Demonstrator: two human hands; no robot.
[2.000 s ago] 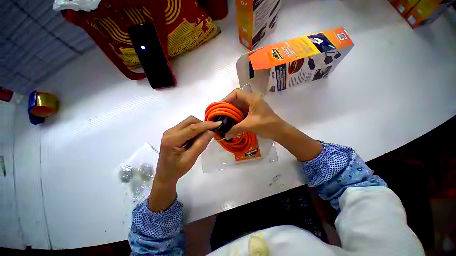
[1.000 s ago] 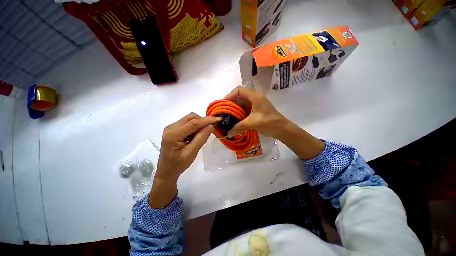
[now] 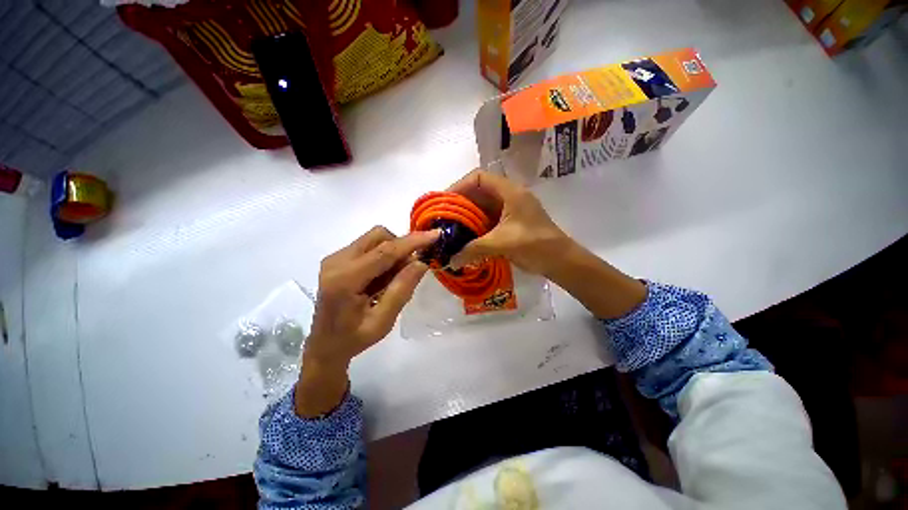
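Observation:
The orange cable coil (image 3: pixel 450 207) is held above the table, with a black fitting (image 3: pixel 450 239) at its middle. My right hand (image 3: pixel 518 227) grips the coil from its right side. My left hand (image 3: pixel 363 289) has its fingertips on the black fitting from the left; part of the fitting is hidden by fingers. An orange label (image 3: pixel 491 301) shows below the coil. A clear plastic sheet or bag (image 3: pixel 428 319) lies under it on the table.
An open-ended retail box (image 3: pixel 607 115) lies behind my right hand, and another box (image 3: pixel 516 40) stands behind it. A phone (image 3: pixel 301 100) rests against a red tote (image 3: pixel 383 55). A small bag of round parts (image 3: pixel 269 341) lies left, tape roll (image 3: pixel 82 199) far left, more boxes (image 3: pixel 841 22) upper right.
Both hands stay on the coil and fitting. The left fingertips have shifted slightly at the black fitting, and a thin pale line seen there earlier is less visible. The surroundings shift slightly in view.

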